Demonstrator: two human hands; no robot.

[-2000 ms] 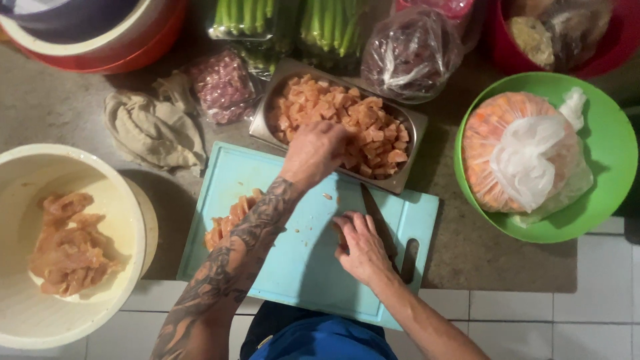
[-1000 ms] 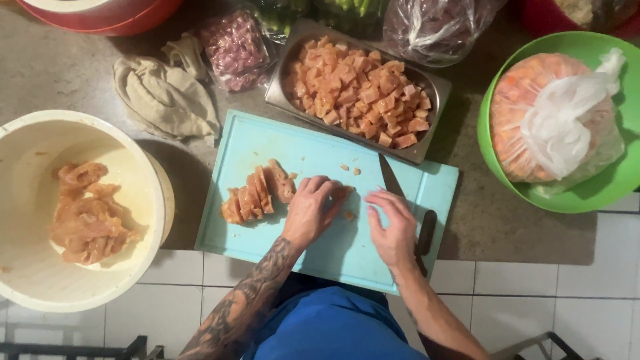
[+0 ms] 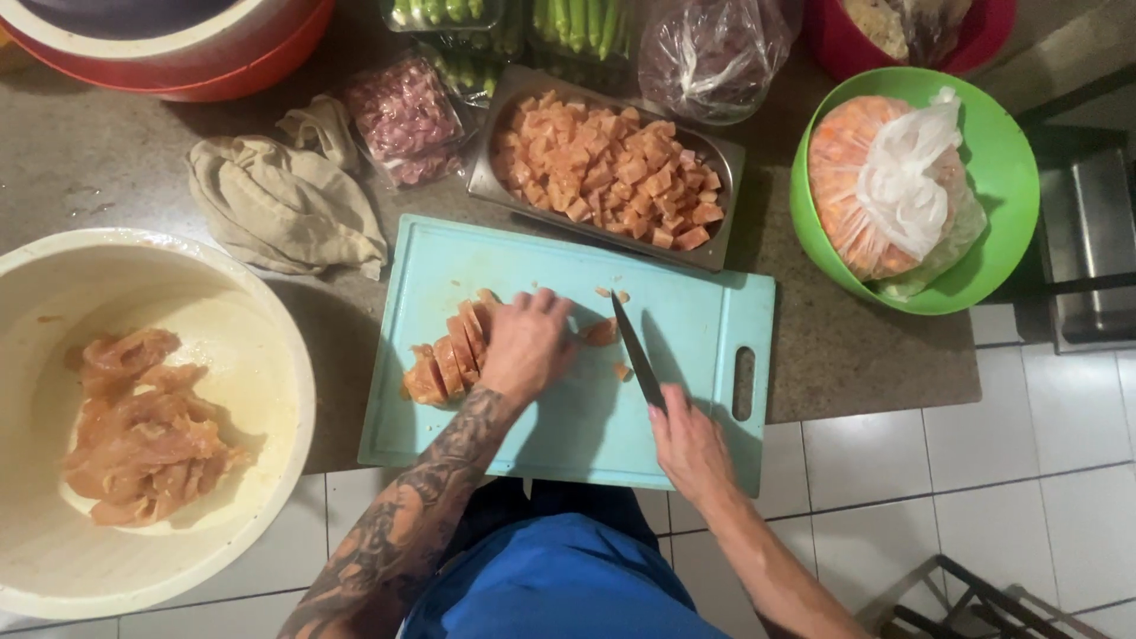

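A light blue cutting board (image 3: 568,426) lies on the counter in front of me. My right hand (image 3: 692,444) grips a kitchen knife (image 3: 635,346) by its handle, the blade pointing up the board. Sliced raw meat (image 3: 446,355), which looks like chicken, rests on the board's left half. Over its right end is my left hand (image 3: 531,342), the fingertips curled down; whether they hold a piece is hidden. A small meat piece (image 3: 600,332) lies between that hand and the blade, with scraps nearby. Beyond the board, a steel pan (image 3: 723,213) holds diced meat (image 3: 612,169).
A white tub (image 3: 297,355) with raw meat stands left. Behind are a beige cloth (image 3: 284,204), bagged reddish pieces (image 3: 404,120), wrapped green vegetables (image 3: 581,22) and a tied plastic bag (image 3: 714,53). A green bowl (image 3: 1012,177) holding a bag sits right, near the counter's edge.
My right hand has taken hold of the knife, which lay on the board's right side before. My left hand, over the pan two seconds ago, is now at the sliced meat.
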